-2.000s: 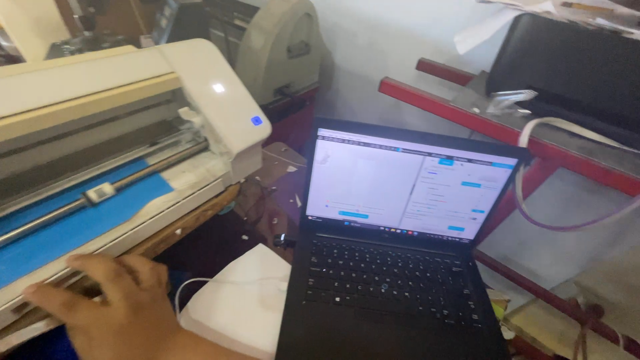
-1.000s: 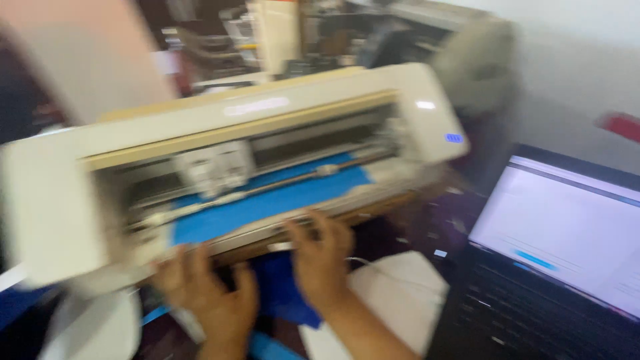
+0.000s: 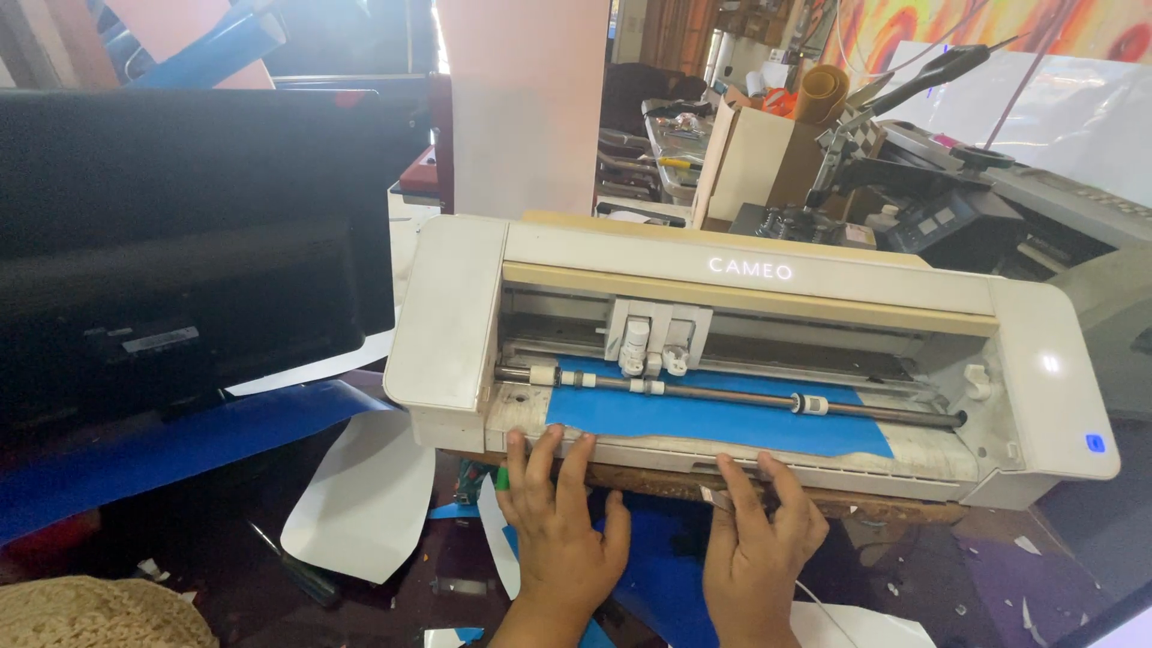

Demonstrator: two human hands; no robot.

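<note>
A white Cameo vinyl cutting machine [image 3: 751,270] stands on a wooden board, its front open. A blue vinyl sheet [image 3: 702,418] lies under its metal roller bar [image 3: 720,396], with the tool carriage [image 3: 657,337] above the sheet's left part. The fingertips of my left hand [image 3: 562,531] rest at the machine's front lip, near the sheet's left front corner, fingers apart and holding nothing. My right hand [image 3: 760,540] touches the same lip farther right, fingers bent; a small pale piece [image 3: 715,497] shows by its index finger, and whether it is held cannot be told.
A black monitor or panel [image 3: 189,243] stands at left above a dark blue sheet [image 3: 306,427]. White paper [image 3: 360,504], a thin dark-handled tool [image 3: 297,567] and scraps lie on the dark table. A heat press [image 3: 954,180] and cardboard box [image 3: 747,171] are behind; a cable runs near my right hand.
The view has swung left, away from the laptop. Two seconds ago only one hand showed at the machine's front edge; both are there now. The carriage sits above the blue sheet in both later frames.
</note>
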